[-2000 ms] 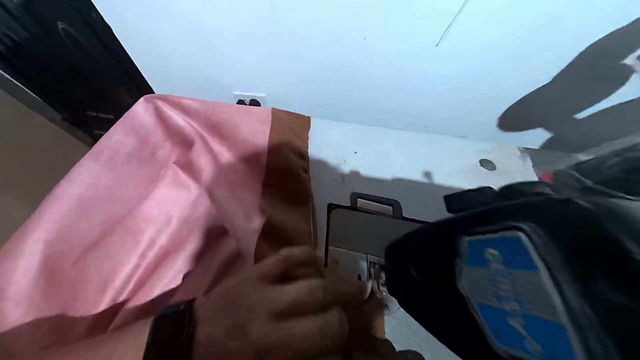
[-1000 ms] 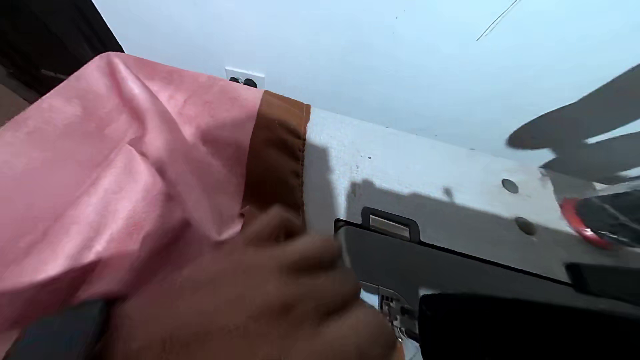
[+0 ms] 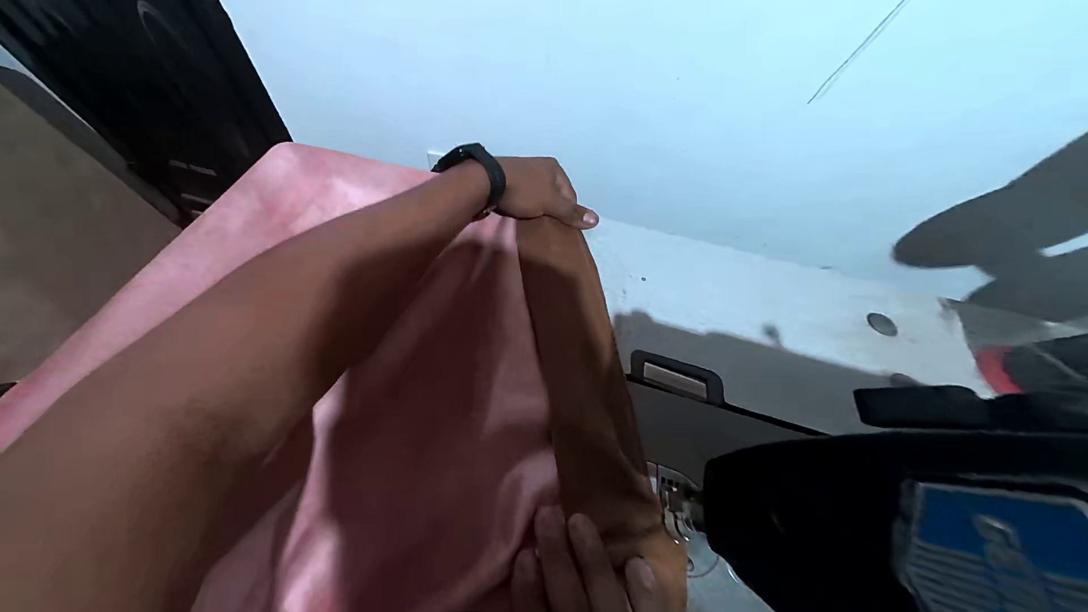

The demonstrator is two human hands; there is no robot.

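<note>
A pink fabric (image 3: 442, 399) with a brown border strip (image 3: 574, 340) lies across the table, left of a sewing machine (image 3: 790, 510). At the far end of the strip my left hand (image 3: 540, 191), a dark watch on its wrist, grips the cloth edge, thumb to the right. My right hand (image 3: 586, 569) rests on the near part of the strip, fingers spread a little; its palm is out of view. The strip's right edge runs close beside the presser foot (image 3: 676, 510). The needle itself cannot be made out.
A pale wall (image 3: 595, 85) rises behind the white tabletop (image 3: 722, 289). A dark handle-shaped part (image 3: 677, 378) stands beyond the machine bed. At the far left is a black piece of furniture (image 3: 161, 76); a red and dark object (image 3: 999, 370) sits at the right.
My left hand has reached out to the far end of the brown strip, where no hand was before. The strip now runs down beside the presser foot.
</note>
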